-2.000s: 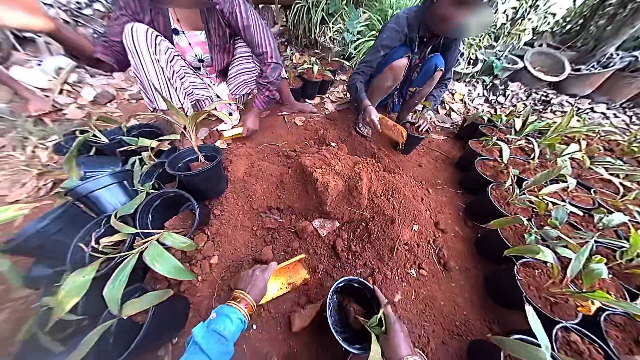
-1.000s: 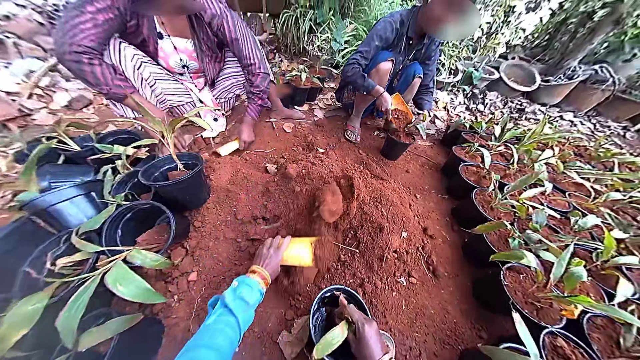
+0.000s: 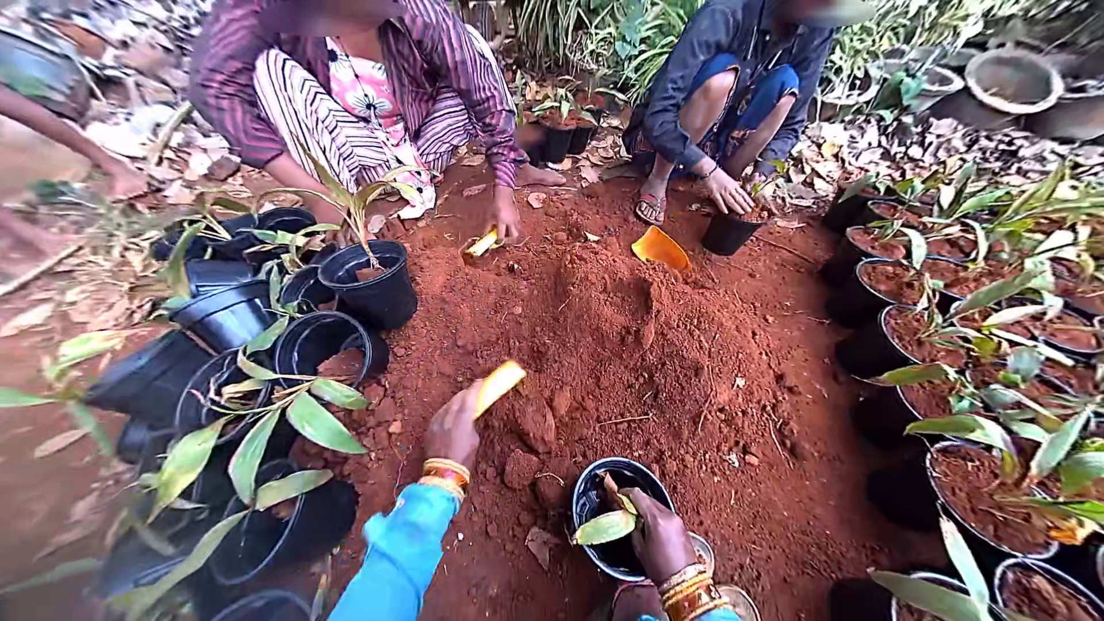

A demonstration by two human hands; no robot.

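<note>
My left hand is closed around a yellow scoop, held just above the red soil left of the mound. At the bottom centre stands a black plastic pot. My right hand is at this pot's right rim and holds a small seedling over its opening, the broad leaf pointing left. The seedling's lower part and how much soil is inside the pot cannot be made out.
Two people crouch across the mound, one with a yellow scoop, the other at a black pot beside an orange scoop. Black pots crowd the left side. Rows of planted pots line the right. Another person's arm shows far left.
My left hand has moved the scoop back from the mound, to the left. The person at upper right has let go of the orange scoop, which lies on the soil.
</note>
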